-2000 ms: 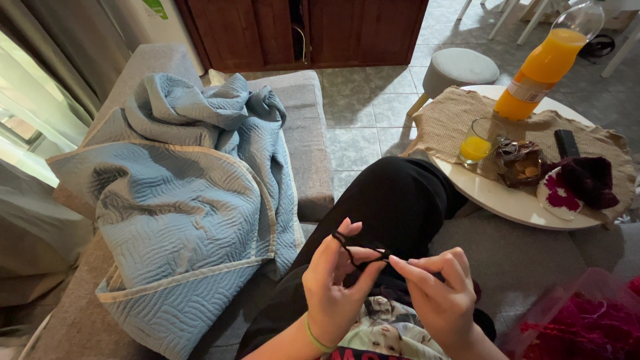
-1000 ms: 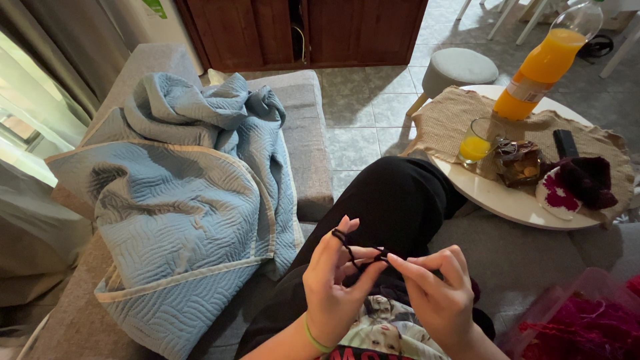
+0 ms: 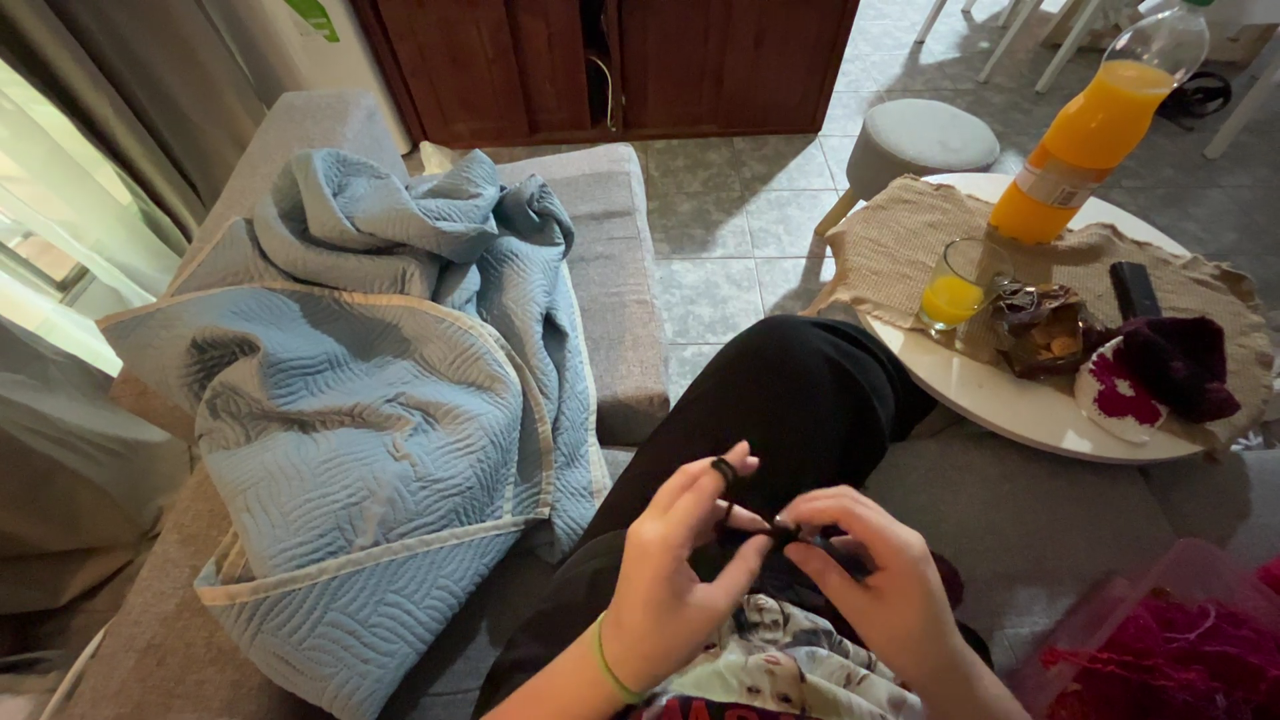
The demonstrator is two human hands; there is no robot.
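Above my lap, my left hand (image 3: pixel 680 580) has dark yarn (image 3: pixel 724 474) wrapped around a raised finger. Its thumb and another finger pinch a small dark piece of yarn work (image 3: pixel 783 528). Close against it on the right, my right hand (image 3: pixel 870 565) grips the same spot with thumb and fingertips, where a small shiny tip shows, perhaps a crochet hook; most of it is hidden by the fingers. A green band (image 3: pixel 606 660) circles my left wrist. Black trousers and a printed shirt lie beneath both hands.
A blue quilted blanket (image 3: pixel 370 420) covers the sofa at left. At right, a round white table (image 3: pixel 985 400) holds an orange drink bottle (image 3: pixel 1085 140), a glass (image 3: pixel 955 290), an opened snack wrapper (image 3: pixel 1040 325) and dark red yarn (image 3: pixel 1180 370). A clear container with magenta yarn (image 3: pixel 1170 650) sits at lower right.
The fingertips of my two hands have shifted slightly around the dark yarn, and the strand between them looks less spread out. Both hands still hold it.
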